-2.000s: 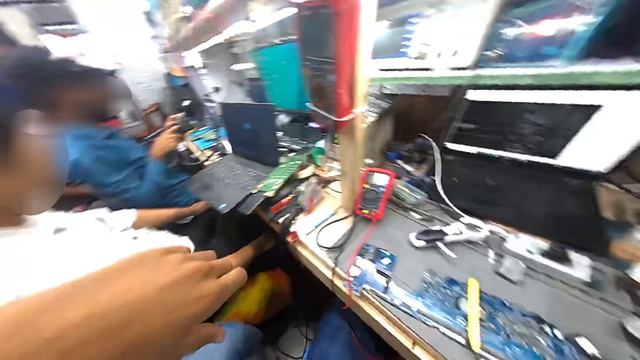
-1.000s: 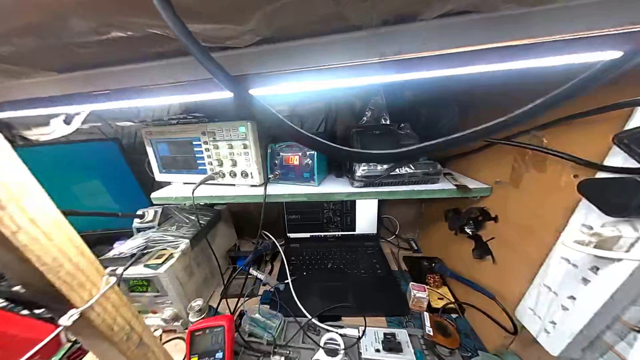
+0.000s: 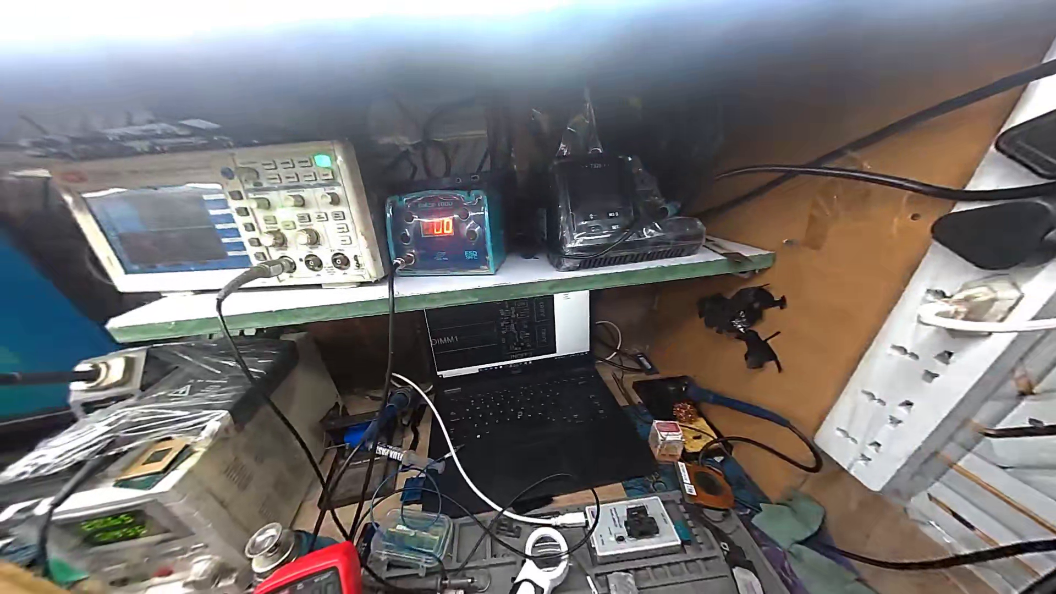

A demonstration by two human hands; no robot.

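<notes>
Neither of my hands shows in the head view now. An oscilloscope [image 3: 223,219] with a lit screen stands on a green-edged shelf [image 3: 462,289], beside a blue soldering station [image 3: 445,233] with red lit digits. Right of them sits a black device wrapped in clear plastic [image 3: 615,210]. Below the shelf is an open black laptop [image 3: 528,404] showing a board diagram. In front of it, a white chip programmer with a black socket [image 3: 634,528] lies on a grey work mat [image 3: 495,549]. A red multimeter [image 3: 318,571] is cut off by the bottom edge.
At the left stands a bench instrument [image 3: 198,487] with green digits and plastic-covered cables on top. A clear plastic box [image 3: 411,536] lies near the mat's left side. A white multi-socket power strip [image 3: 899,388] leans at the right. Black cables [image 3: 874,183] cross the brown panel.
The view has swung from the neighbouring seats and bench to the shelf, then closer to it. A hand seen reaching out at the left two seconds ago is out of view.
</notes>
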